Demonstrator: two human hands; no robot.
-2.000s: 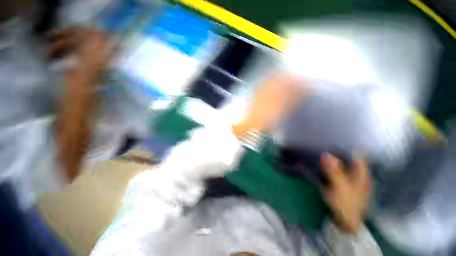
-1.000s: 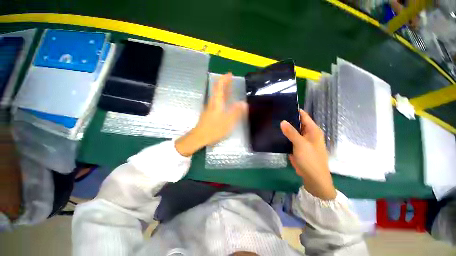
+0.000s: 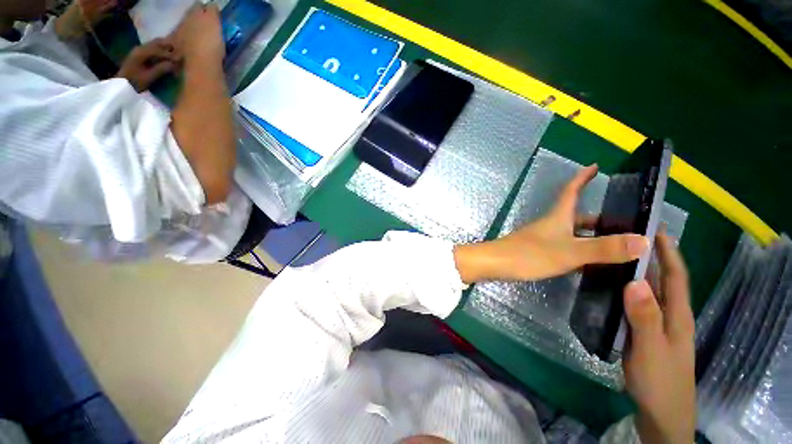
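Observation:
A black glossy device (image 3: 621,251) stands tilted nearly on edge above a silvery bubble bag (image 3: 530,303). My right hand (image 3: 664,338) is shut on the device at its right side, with the thumb on the edge and the fingers behind. My left hand (image 3: 564,247) is at the device's left side, its thumb on the near edge and other fingers by the glossy face; the index finger points up and away. Whether the left fingers press on the face is partly hidden. The inside of the device does not show clearly.
A black panel (image 3: 417,121) lies on another bubble bag (image 3: 486,147) to the left. Beyond it are a blue film stack (image 3: 339,52) and white sheet (image 3: 300,104). A co-worker's arm (image 3: 204,113) is at far left. Upright bubble bags (image 3: 755,338) stand at right. Yellow tape (image 3: 486,69) edges the mat.
The view has turned and shifted left. The device has gone from its glossy face showing broadly to nearly edge-on. My left hand has come from beside the device onto its edge.

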